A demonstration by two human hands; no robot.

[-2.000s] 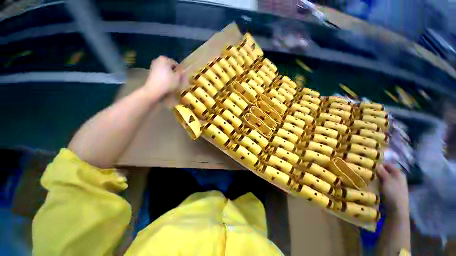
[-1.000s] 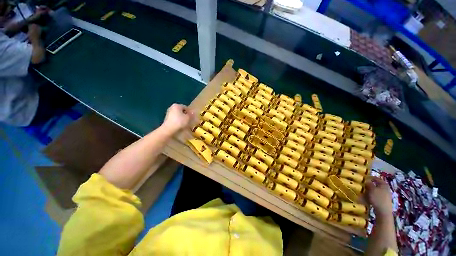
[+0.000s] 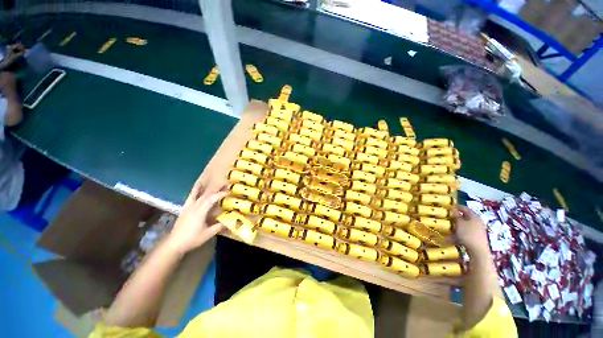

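A brown cardboard sheet (image 3: 228,145) lies in front of me with tight rows of glossy yellow shells (image 3: 360,236) on it. Several shells sit turned over among the rows, and one shell (image 3: 238,226) is tilted at the front left corner. My left hand (image 3: 200,218) rests at the sheet's front left edge, fingers apart, fingertips at the row ends and the tilted shell; no clear grip shows. My right hand (image 3: 468,230) is at the right edge with its fingers curled against sheet and shells; its fingertips are partly hidden.
A red-white heap (image 3: 542,254) lies right of my right hand. Loose yellow shells (image 3: 254,72) lie along the green conveyor (image 3: 119,125). A pale post (image 3: 225,59) stands behind the sheet. A clear bag (image 3: 471,92) is at the far side. An open carton (image 3: 99,231) is below left. Another person's arm shows far left.
The loaded sheet has gone from raised and tilted to lying lower and more level. My left hand has moved from the sheet's left edge to its front left corner. My right hand stays at the right edge.
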